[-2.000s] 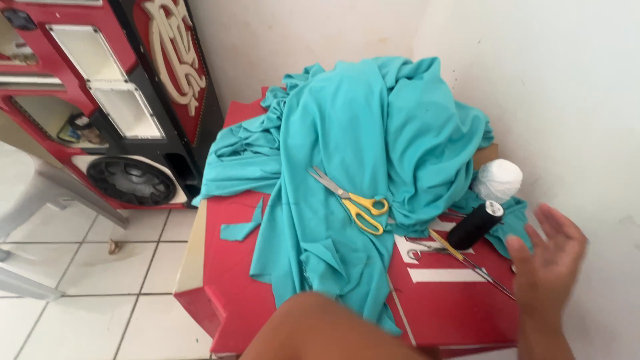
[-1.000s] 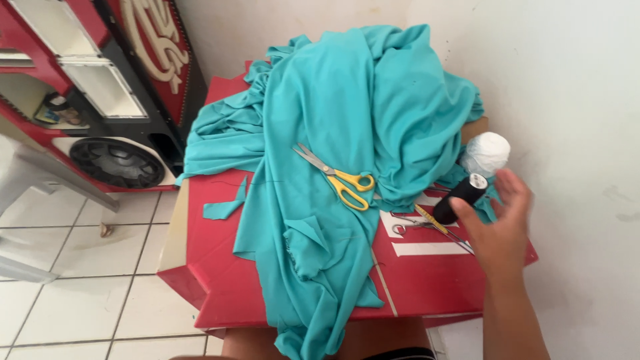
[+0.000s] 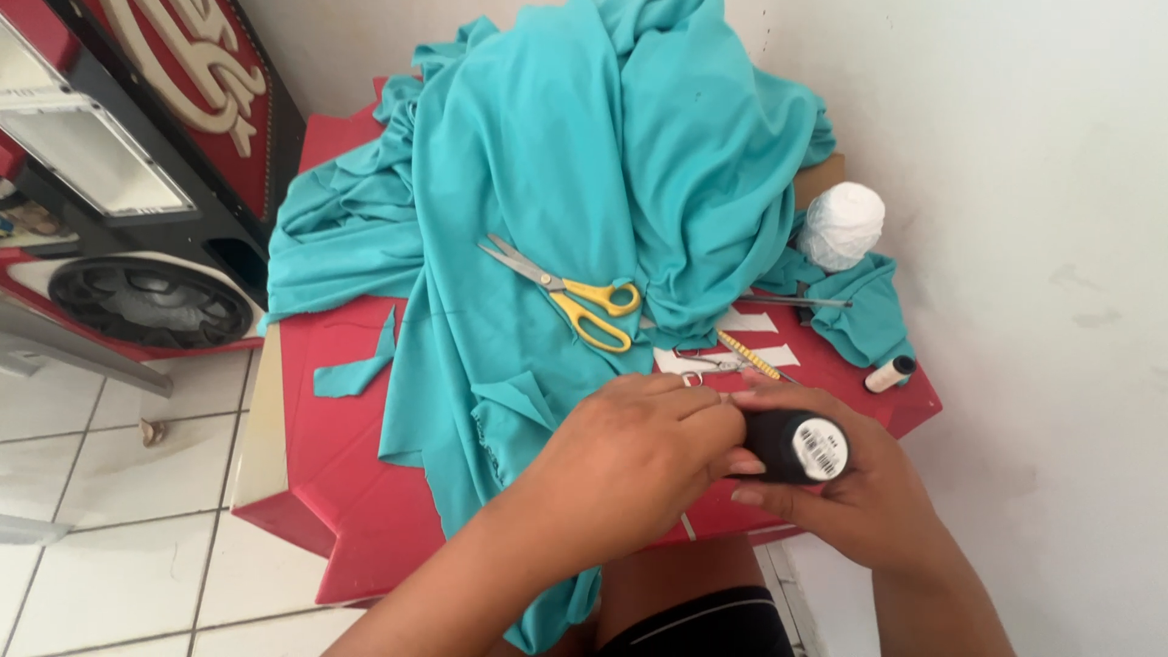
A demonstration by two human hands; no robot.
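Observation:
My right hand holds a black spool of thread on its side, its white labelled end facing me. My left hand is at the spool's far end, fingertips pinched together; what they pinch is hidden. Scissors with yellow handles lie partly spread on the turquoise fabric, beyond my left hand. Just past my hands, a yellow patterned stick-like tool and small metal scissors rest on the red table. A small spool of light thread lies right of them.
A ball of white yarn sits at the back right near the wall, beside a fabric scrap. Another turquoise scrap lies at the left. A red and black speaker cabinet stands left of the table, with a grey plastic chair before it.
My right hand reached for the black spool beside the yarn ball and now holds it nearer my body. My left hand has come in to meet it.

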